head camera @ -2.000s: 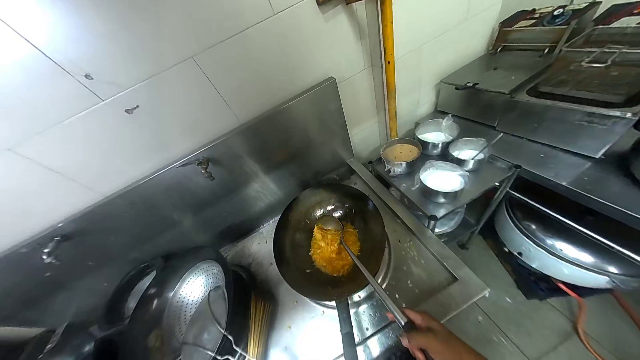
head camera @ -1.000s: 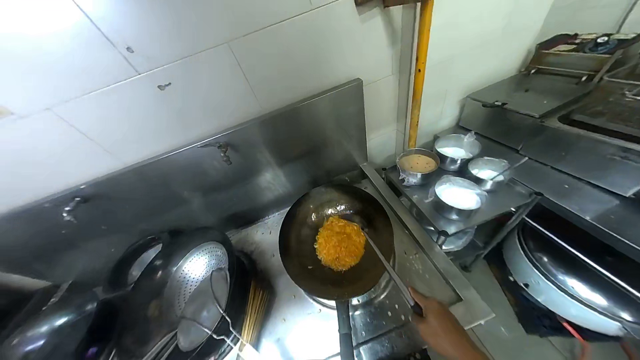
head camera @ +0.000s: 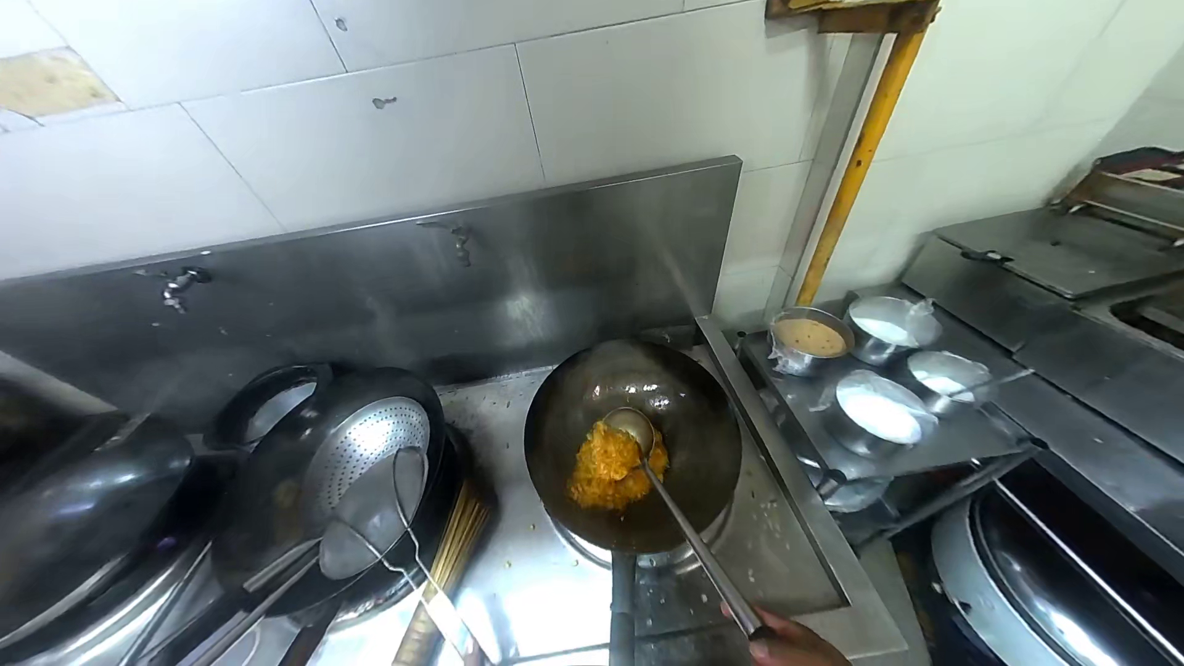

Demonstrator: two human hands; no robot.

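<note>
My right hand (head camera: 791,643) grips the dark handle end of a long metal ladle (head camera: 689,532) at the bottom edge of the view. The ladle's bowl lies on orange-yellow food (head camera: 606,467) inside a dark wok (head camera: 680,398), which sits on a round burner of the steel range. The wok's handle (head camera: 623,606) points down toward the lower edge. What the food is, I cannot tell for certain. My left hand is not in view.
Left of the wok stand stacked dark woks (head camera: 277,490), a perforated skimmer (head camera: 384,444), a mesh strainer (head camera: 370,518) and a bamboo brush (head camera: 449,564). On the right, several metal bowls (head camera: 809,338) of sauce and white contents sit on a steel shelf. Taps (head camera: 176,289) project from the backsplash.
The ladle's bowl has moved from the food's right side to its upper part. The food, a rounded mass a second ago, is now more uneven. The view has shifted somewhat.
</note>
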